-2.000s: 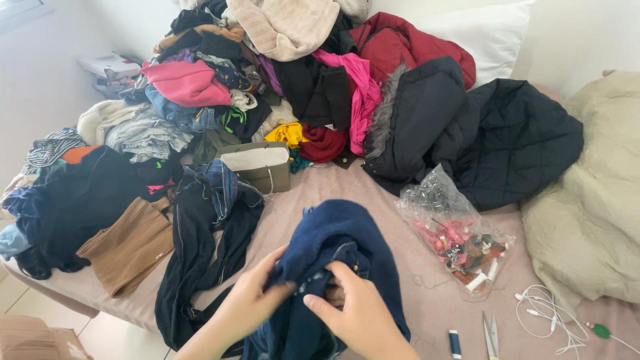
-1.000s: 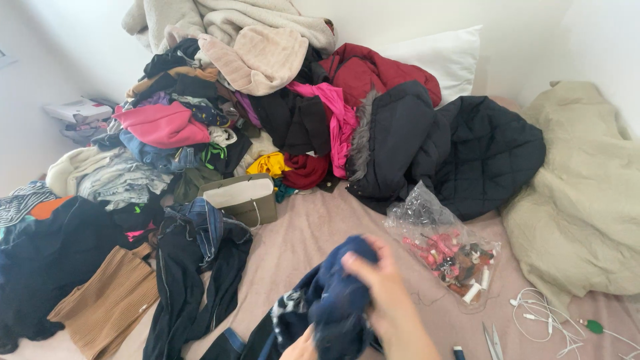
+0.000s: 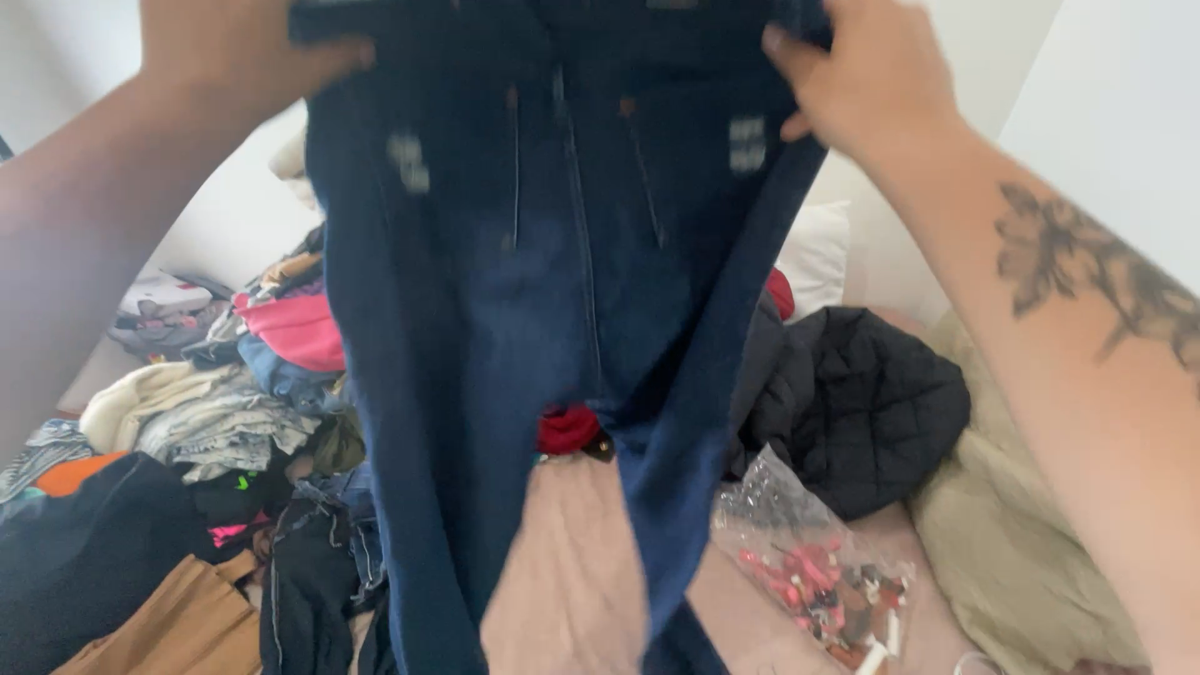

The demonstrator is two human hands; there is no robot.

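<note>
A pair of dark blue denim jeans (image 3: 562, 234) hangs spread out in front of me, its waist at the top edge of the view and both legs hanging down. My left hand (image 3: 253, 47) grips the waist at the upper left, with the thumb across the front. At the upper right my right hand (image 3: 862, 75) holds the other side of the waist. Light worn patches show on each side below the waist. The lower ends of the legs run out of view, and the cloth hides the middle of the clothes pile.
Behind the jeans, a bed with a pink sheet (image 3: 567, 572) bears piled clothes (image 3: 225, 403) at left and a black quilted jacket (image 3: 881, 403) at right. A clear plastic bag (image 3: 816, 581) of small items lies before the jacket. Beige bedding (image 3: 1003, 553) is at far right.
The jeans were bunched low over the bed in both hands; now they are raised and spread open. Both hands have moved up and apart.
</note>
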